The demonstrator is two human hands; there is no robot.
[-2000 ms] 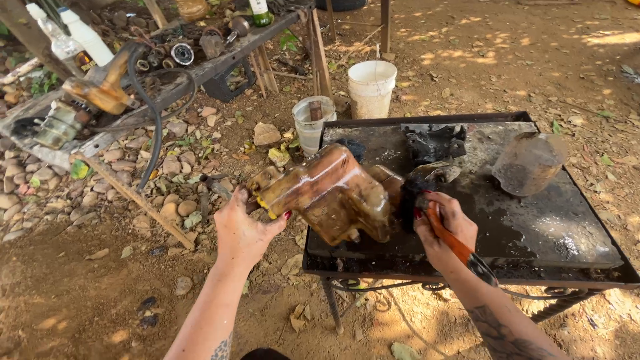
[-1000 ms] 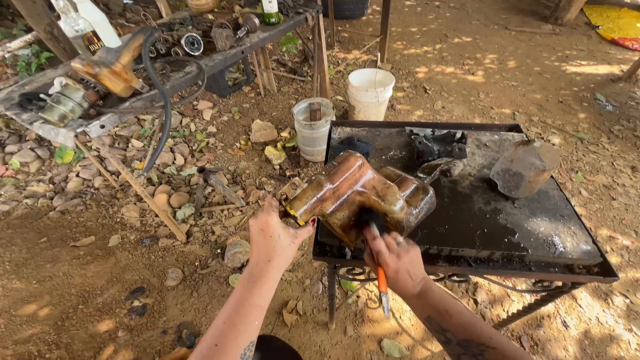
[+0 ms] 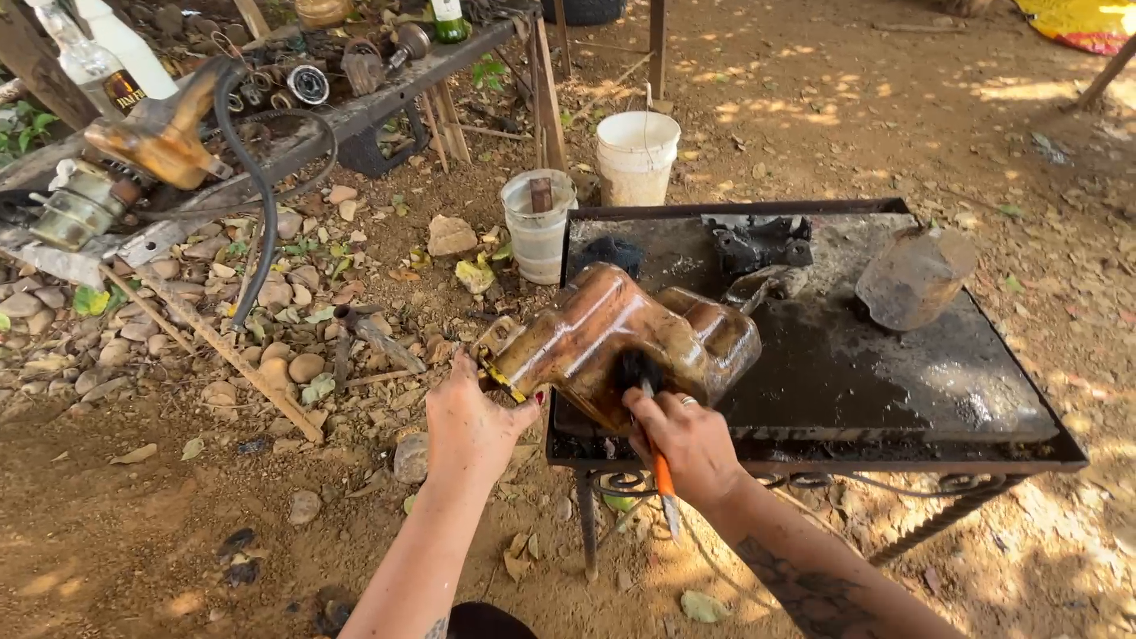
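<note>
My left hand (image 3: pixel 479 413) grips the yellow-edged left end of a wet, stained, translucent plastic tank (image 3: pixel 621 333), tilted over the near left part of a dark metal table (image 3: pixel 870 382). In my right hand (image 3: pixel 688 435) is a brush (image 3: pixel 663 475) with an orange handle; its black bristles press on the tank's lower middle. Behind the tank lie a black scouring pad (image 3: pixel 611 256) and a black greasy metal part (image 3: pixel 759 244). A cut, cloudy plastic container (image 3: pixel 916 277) rests at the table's right.
Two white buckets, a smaller one (image 3: pixel 539 232) and a larger one (image 3: pixel 637 155), stand behind the table. At left, a wooden bench (image 3: pixel 355 106) bears bottles, mechanical parts, an amber plastic vessel (image 3: pixel 169 133) and a hanging black hose (image 3: pixel 257 191). Stones (image 3: pixel 306 368) lie beneath it.
The brush has moved left from the tank's right end to its lower middle, and its handle now points down. My left hand keeps its hold on the tank's left end.
</note>
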